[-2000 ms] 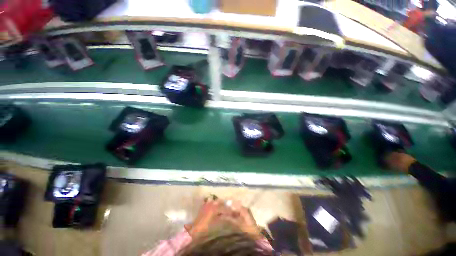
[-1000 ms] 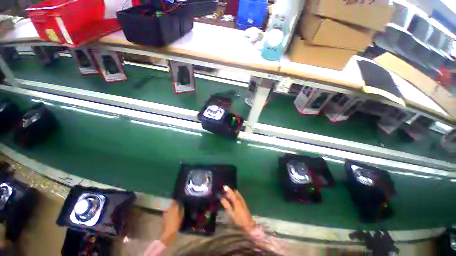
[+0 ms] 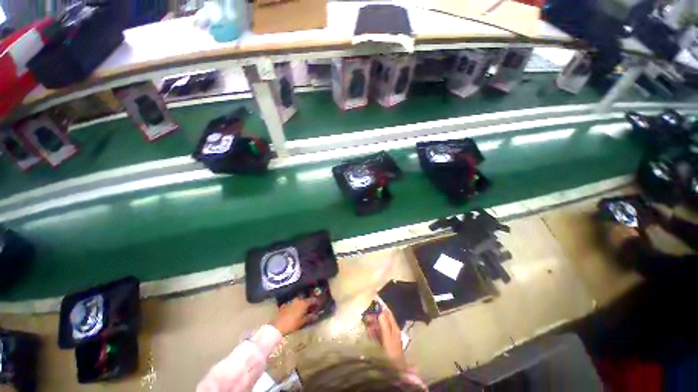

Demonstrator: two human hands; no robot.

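An opened speaker lies on the bench edge before me: its front panel [image 3: 289,264] with a silver round driver, and its black rear housing [image 3: 320,300] below it with red wires. My left hand [image 3: 295,315] rests on the rear housing's near side. My right hand [image 3: 387,331] is beside the black foam pads [image 3: 403,299], its fingers near a small dark item; blur hides whether it holds it. An open shallow carton [image 3: 426,287] holds black foam and a white label. Foam strips [image 3: 478,236] are heaped behind it.
Another opened speaker [image 3: 90,315] lies on the bench at left. More opened speakers [image 3: 366,181] are on the green conveyor belt [image 3: 191,222]. Retail boxes [image 3: 145,111] stand on the far shelf. A person's arm [image 3: 650,256] handles a speaker at right. A large grey carton [image 3: 528,371] is at the near edge.
The opened speaker has come from the belt to the bench edge. My right hand has let go of it and moved right to the foam pads. The camera view has turned right.
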